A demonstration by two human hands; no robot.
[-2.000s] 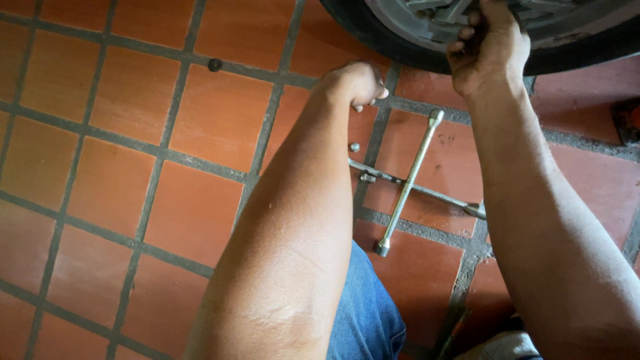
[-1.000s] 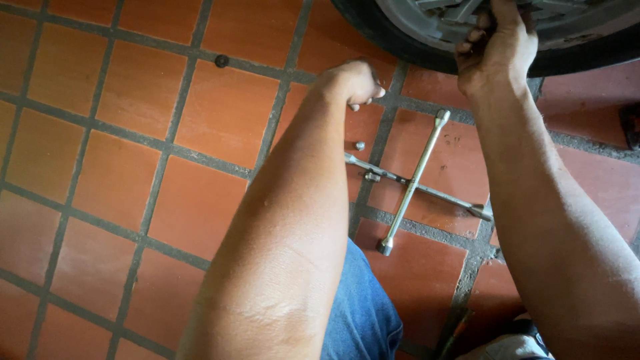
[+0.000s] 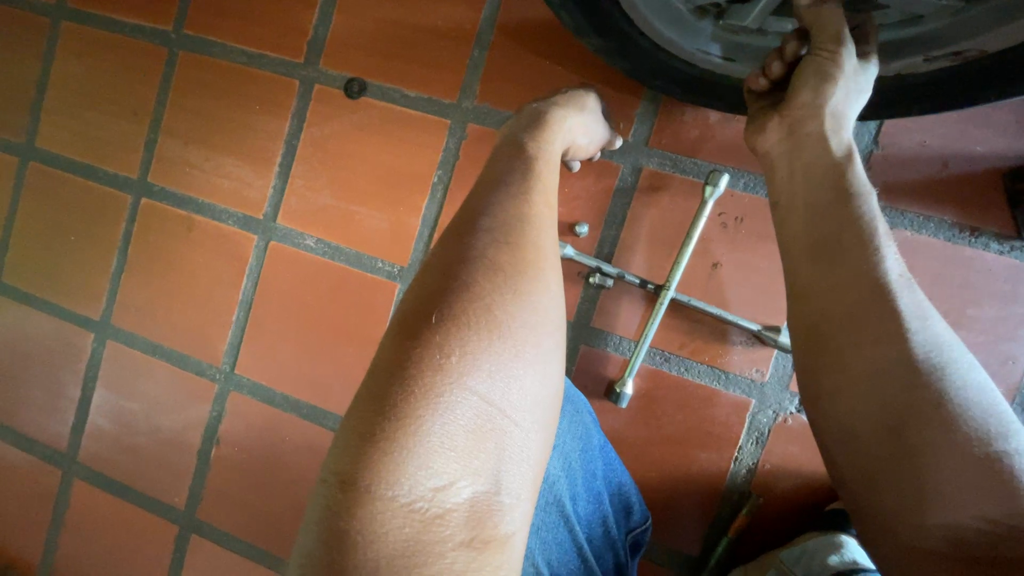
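At the top right is a car wheel with a black tire [image 3: 688, 76] and a grey rim [image 3: 688, 40]. My right hand [image 3: 816, 76] reaches up over the tire to the rim, its fingers curled; the fingertips and anything in them are cut off by the frame edge. My left hand [image 3: 572, 128] is low over the floor left of the tire, bent at the wrist, with fingers curled; whether it holds something is hidden. Below the hands, between the forearms, a four-way lug wrench [image 3: 686, 248] lies on the tiles. Two lug nuts, one above its left arm [image 3: 581, 230] and one below it [image 3: 600, 280], lie close by.
The floor is of orange clay tiles [image 3: 360, 176] with grey joints. A small dark round object [image 3: 354, 87] lies at the upper left. My jeans-covered leg [image 3: 588, 488] is at the bottom centre, beside a thin stick-like object [image 3: 728, 532]. A dark object [image 3: 1014, 196] stands at the right edge.
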